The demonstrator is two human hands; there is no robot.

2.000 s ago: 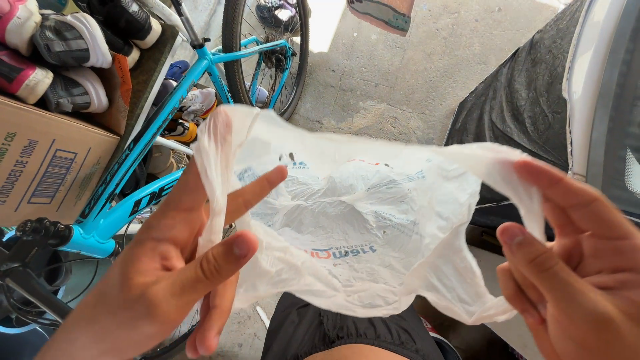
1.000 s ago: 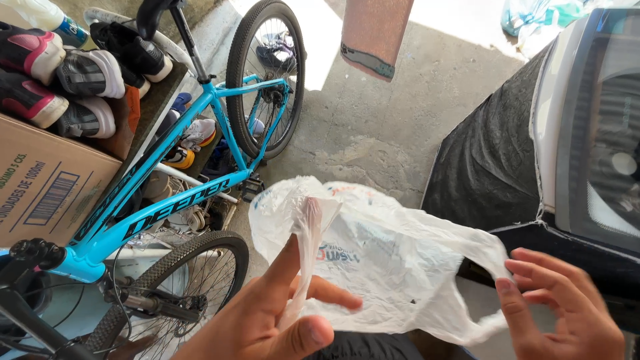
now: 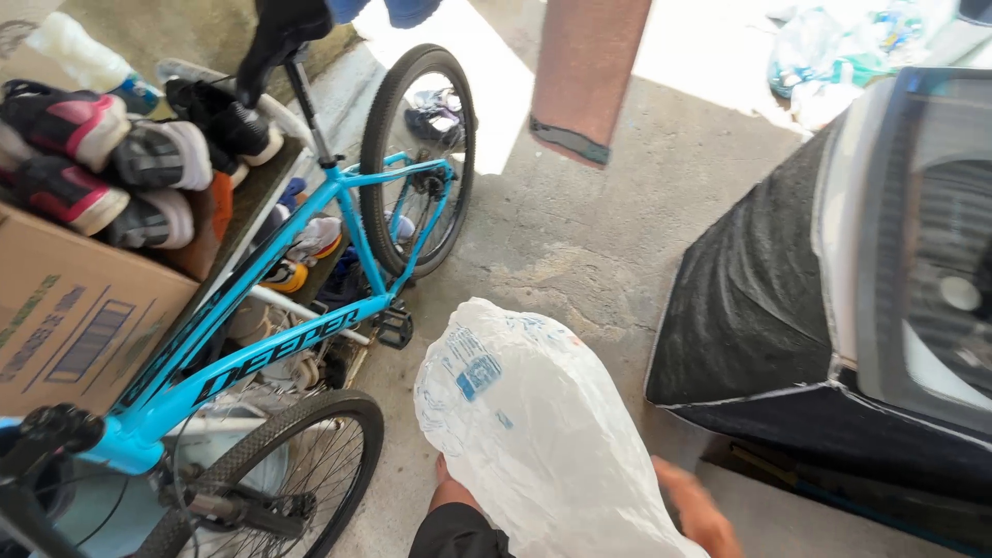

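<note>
A white translucent plastic bag with blue print is puffed out at the bottom middle, its closed end pointing up and away. My right hand, blurred, lies along the bag's lower right edge; its fingertips are partly hidden, so its grip is unclear. I cannot see my left hand; the bag's mouth is also outside the picture. Beside the bag at the lower left show black shorts and part of a leg.
A blue bicycle stands at the left, before shoes and a cardboard box. A black-covered appliance is at the right. A brownish hanging cloth and plastic bags are farther back on concrete ground.
The bag has gone from stretched between both hands to a puffed shape pointing away. My left hand has left view, and my right hand is lower in the picture. The view has shifted.
</note>
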